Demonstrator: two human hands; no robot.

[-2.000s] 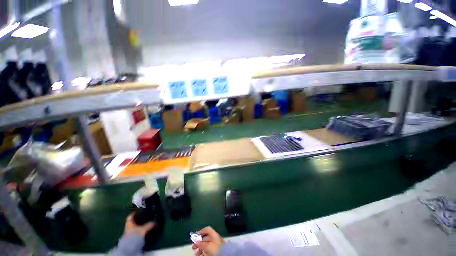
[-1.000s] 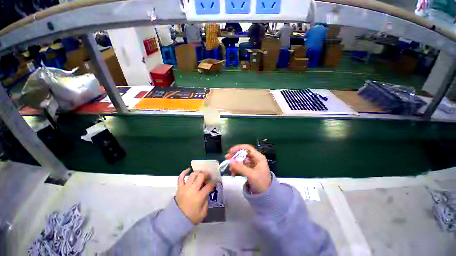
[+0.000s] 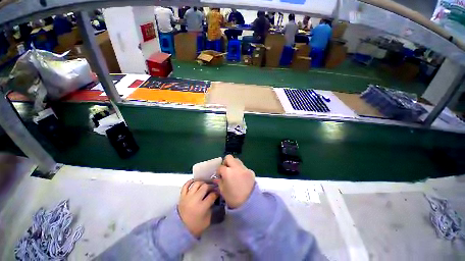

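Observation:
A small black retail box [image 3: 218, 210] stands on the bench in front of me, mostly covered by my hands. Its pale lid flap [image 3: 206, 170] stands up behind my fingertips. My left hand [image 3: 196, 208] grips the box from its left side. My right hand [image 3: 236, 182] is at the box opening, fingers pointing down and pinched together. A small bit of white cable [image 3: 216, 176] shows at its fingertips; the rest is hidden. A pile of white-grey cables [image 3: 49, 233] lies on the bench at the left.
The green conveyor belt [image 3: 188, 136] runs beyond the bench. It carries an open box [image 3: 235, 138] straight ahead, a black box [image 3: 122, 140] at left and black units [image 3: 289, 156] at right. Another cable pile [image 3: 445, 218] lies far right. Metal posts [image 3: 97, 53] rise beyond the bench.
My right hand has moved left and down from beside the box to its opening, bringing the cable with it. My left hand still holds the box. The view has shifted slightly.

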